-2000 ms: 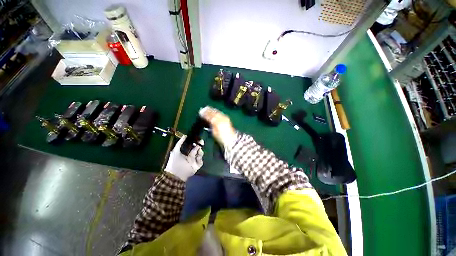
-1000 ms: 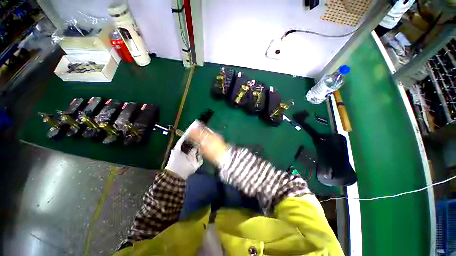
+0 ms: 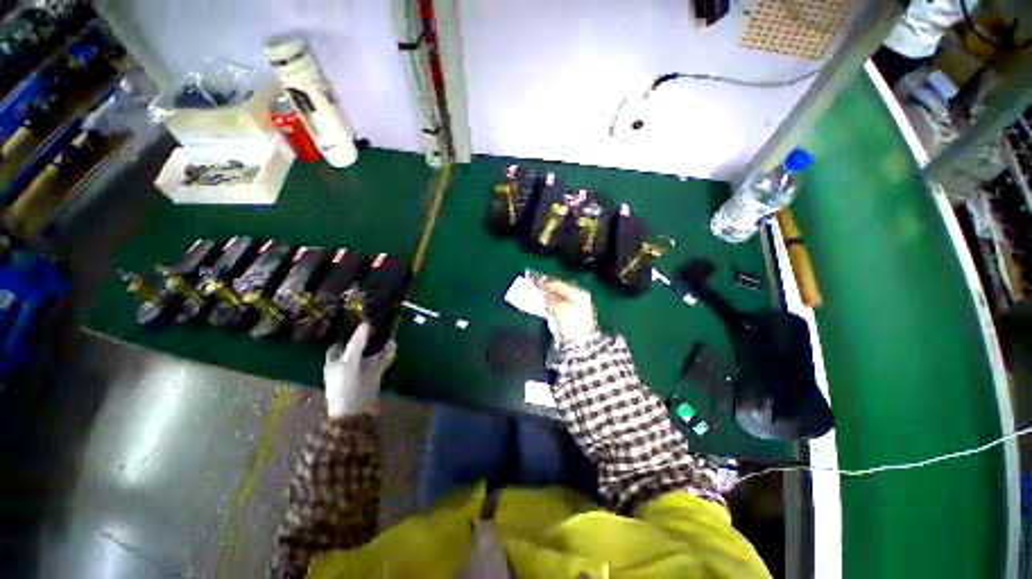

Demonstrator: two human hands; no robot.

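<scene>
My left hand, in a white glove, holds the lower end of a black lock unit with a brass part. This unit is at the right end of the left row of similar units. My right hand, which looks bare, is over the middle of the mat, with a small white label sheet at its fingertips. A flat black pad and a white card lie in front of me.
More lock units stand behind my right hand. At right are a bottle, a wooden-handled tool, a large black item and small green parts. A parts box and thermos are at back left.
My hands have moved apart from the front middle. My left hand has moved left with the black unit to the row's end. My right hand has moved right and now has the white sheet.
</scene>
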